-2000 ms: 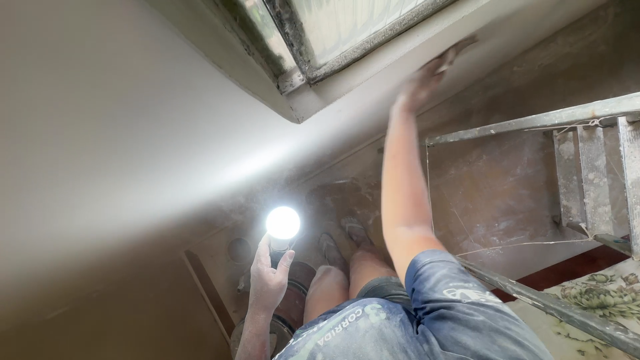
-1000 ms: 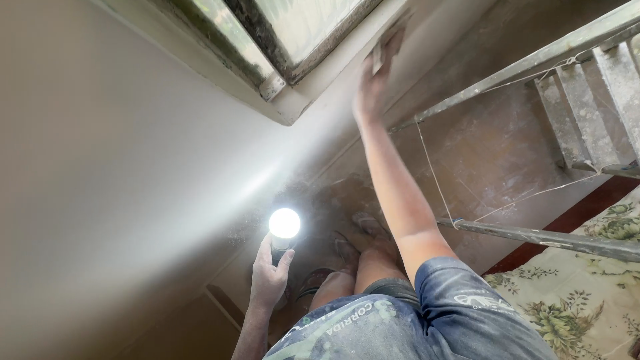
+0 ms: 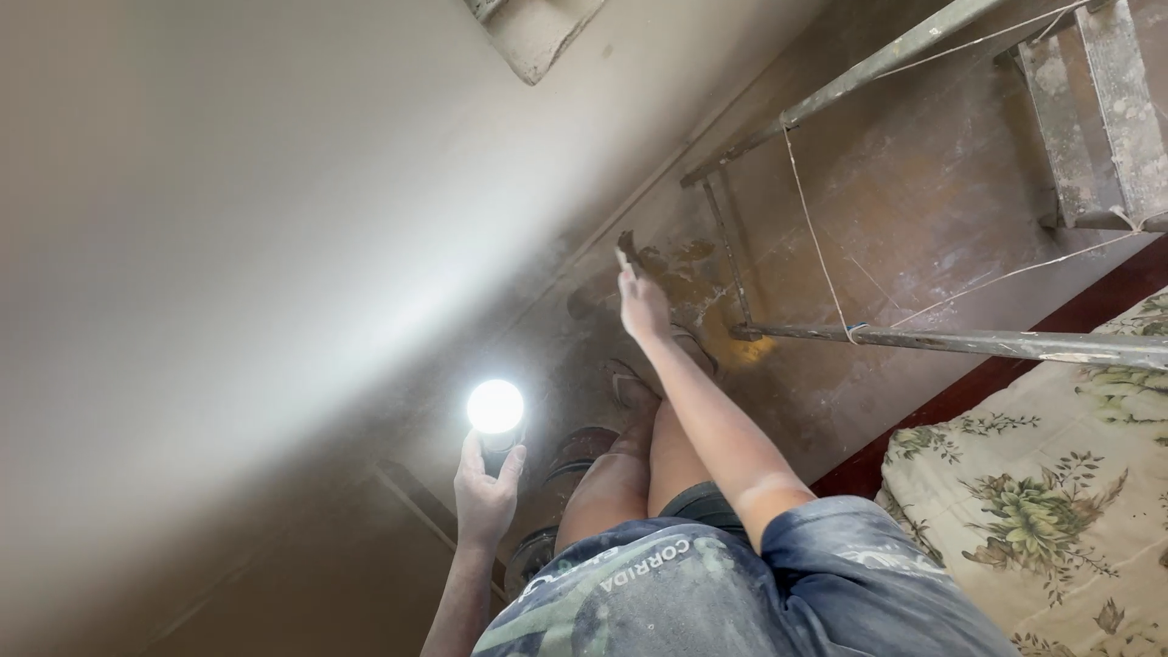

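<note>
My left hand (image 3: 485, 497), pale with dust, grips the base of a lit light bulb (image 3: 495, 407) below the wall. The bulb throws a bright streak across the smooth white wall (image 3: 301, 228). My right hand (image 3: 641, 297) reaches forward over the floor, its fingers pressed around a thin, light-edged piece that looks like sandpaper or a sanding pad (image 3: 624, 258); its exact kind is not clear. Whether that piece touches the wall cannot be told.
A paint-spattered metal stepladder (image 3: 958, 343) with string tied across it stands at right. Beside it lies a floral cloth (image 3: 1031, 511). A window sill corner (image 3: 538, 46) juts at the top. Dark containers (image 3: 534, 552) stand by my legs.
My right hand has come down from beside the window to low in front of my legs. The left hand still holds the lit bulb. The view has shifted away from the window.
</note>
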